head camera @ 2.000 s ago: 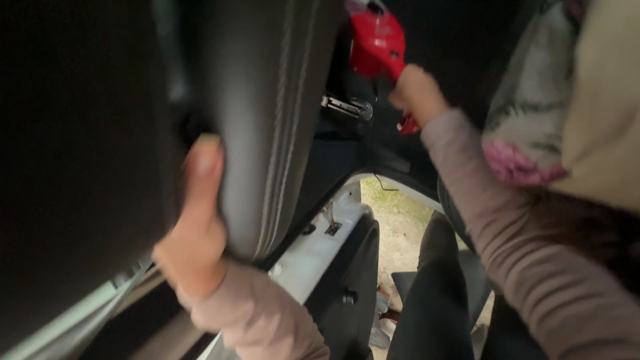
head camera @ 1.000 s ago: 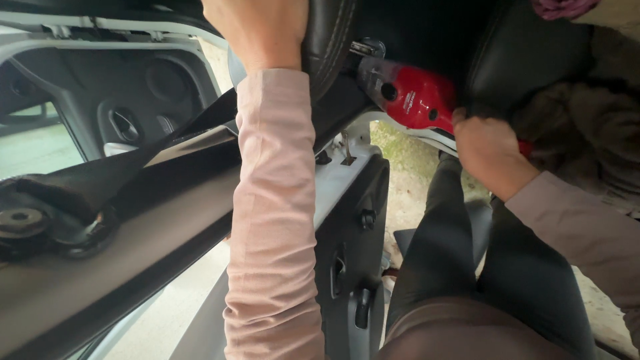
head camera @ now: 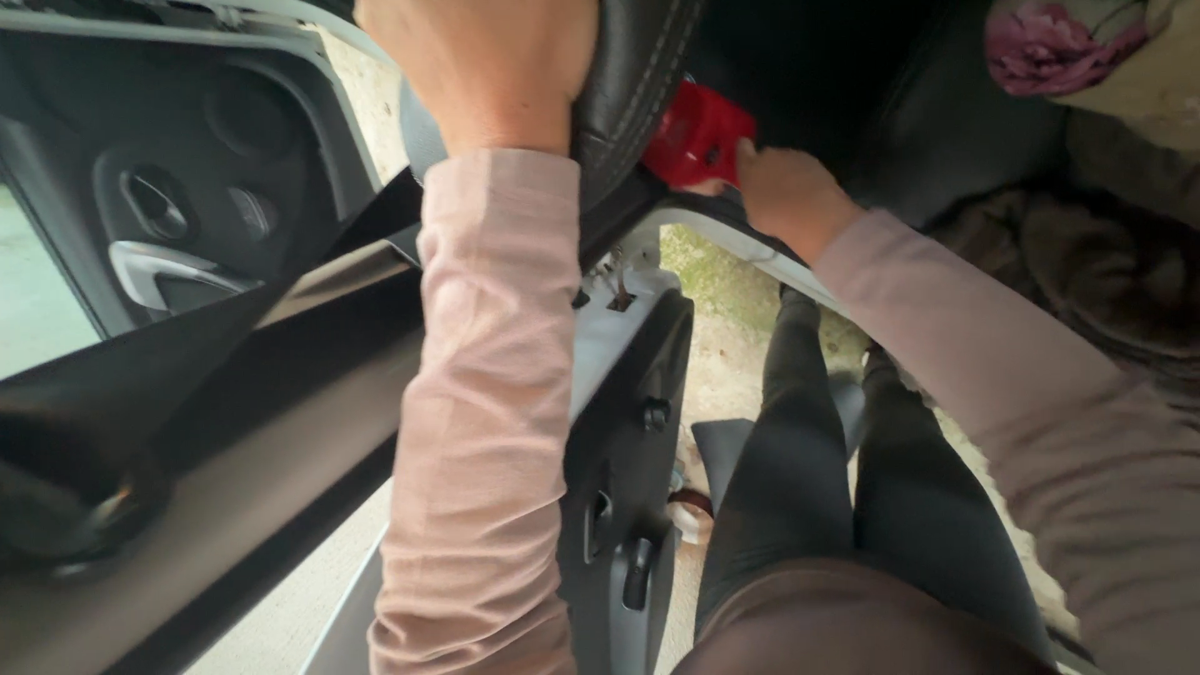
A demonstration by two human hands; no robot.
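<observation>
My right hand (head camera: 797,197) grips a red handheld vacuum cleaner (head camera: 698,136) in the dark footwell of a car, close to the door sill. The front end of the vacuum is hidden behind a black leather car seat (head camera: 633,84) with pale double stitching. At the top of the view my left hand (head camera: 487,70) lies against that seat, with its fingers out of frame, so its hold cannot be made out.
An open car door (head camera: 623,450) with a black inner panel stands beside my legs (head camera: 787,469). Another open door (head camera: 66,122) is at the left, beyond the door pillar (head camera: 281,394). Dark brown fabric (head camera: 1097,272) and a pink flower-patterned cloth (head camera: 1064,47) lie at the right.
The vacuum cleaner has moved in behind the seat edge, where its clear front end showed one second ago. My left hand has moved up along the seat since two seconds ago. The view has shifted.
</observation>
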